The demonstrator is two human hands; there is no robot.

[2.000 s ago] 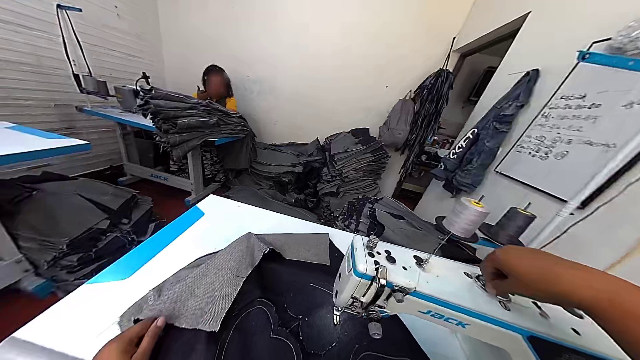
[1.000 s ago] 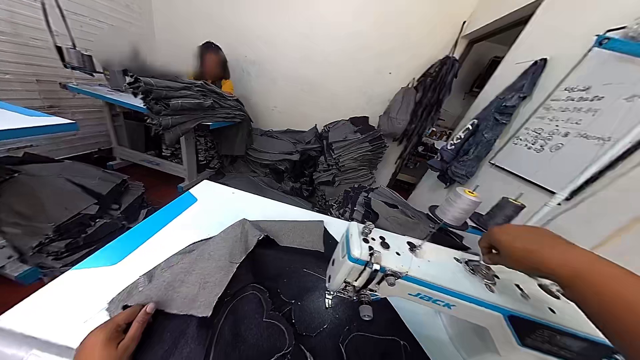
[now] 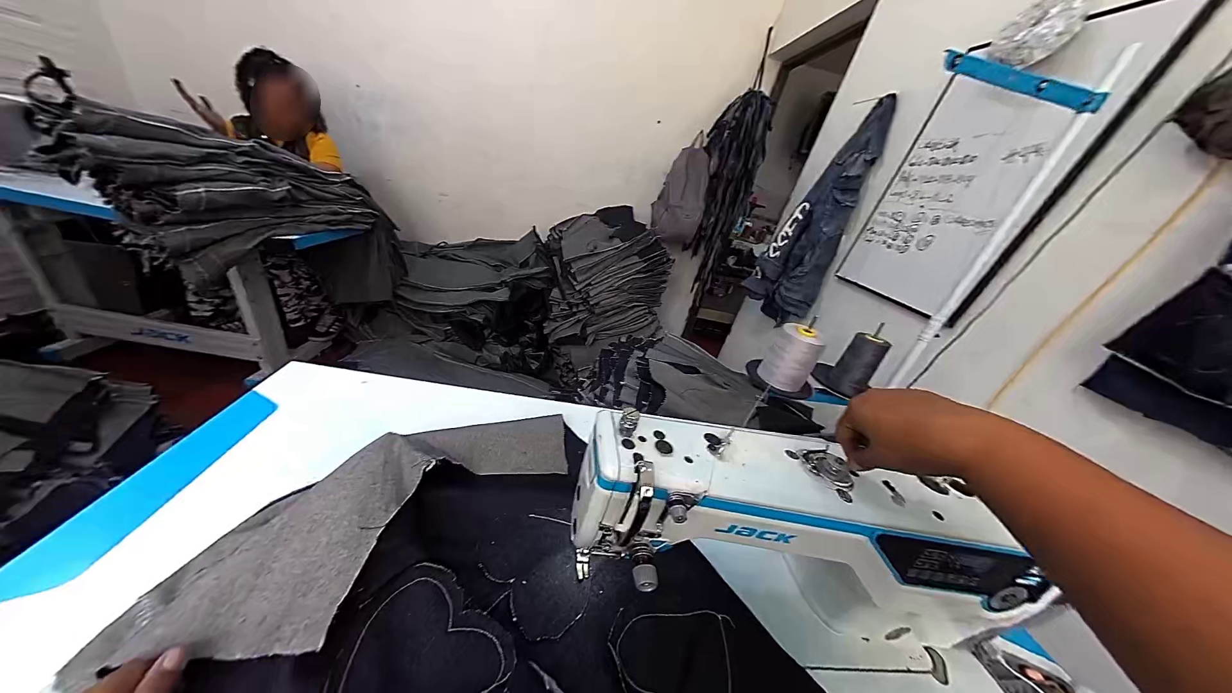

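Observation:
A white and blue Jack sewing machine point(image 3: 799, 520) stands on the white table, with dark denim cloth point(image 3: 500, 587) spread under its presser foot point(image 3: 582, 564). Light stitched curves, one heart-like, show on the cloth. Its grey side is folded over as a flap point(image 3: 279, 558). At the bottom left, my left hand point(image 3: 144, 674) rests its fingertips on the flap's lower edge; most of this hand is out of frame. My right hand point(image 3: 890, 428), fingers curled, is at the round metal bobbin winder point(image 3: 830, 469) on top of the machine; what its fingers hold is hidden.
Behind the machine stand a pale thread cone point(image 3: 791, 358) and a dark one point(image 3: 859, 364). Heaps of cut denim point(image 3: 606, 274) lie beyond the table point(image 3: 327, 395). A person point(image 3: 284, 111) sits behind a denim stack point(image 3: 221, 183) at the back left. A whiteboard point(image 3: 934, 192) hangs at the right.
My right hand stays by the machine's top. My left hand now shows only its fingertips at the frame's bottom edge. The person at the back has a hand raised beside the stack.

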